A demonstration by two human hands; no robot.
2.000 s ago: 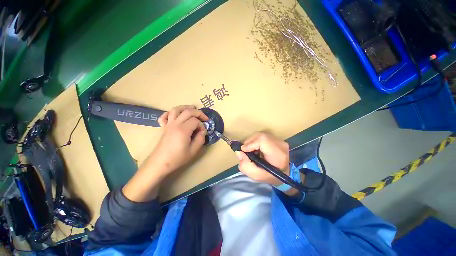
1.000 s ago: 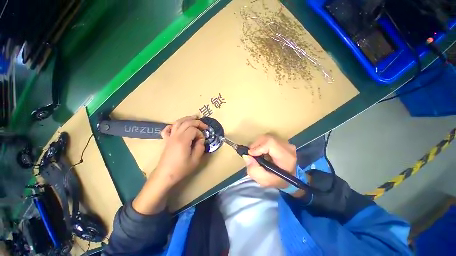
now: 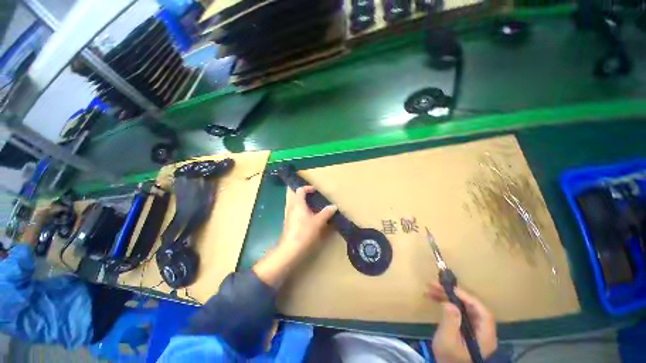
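A black headphone headband [image 3: 331,211] lies slantwise over the cardboard work sheet [image 3: 425,283]. Its round ear cup [image 3: 370,251], with a light disc in the middle, faces up at the lower right end. My left hand [image 3: 304,223] grips the headband near its upper part, fingers over it and clear of the cup. My right hand [image 3: 462,322] holds a black pen-like tool [image 3: 453,287], likely a soldering iron. Its silver tip points up and away, apart from the cup. The far end of the headband is blurred.
Silver strands over tiny brown bits [image 3: 520,213] lie on the sheet's right. A blue bin [image 3: 602,305] stands at far right. Headphones [image 3: 185,213] lie on cardboard at left. A green conveyor [image 3: 340,117] carries headphones behind. Stacked cardboard [image 3: 283,42] stands beyond; a person's blue sleeve [image 3: 42,298] is at far left.
The view has swung up and left. My left hand has moved from the ear cup to the headband, which now slants. The tool tip has come away from the cup.
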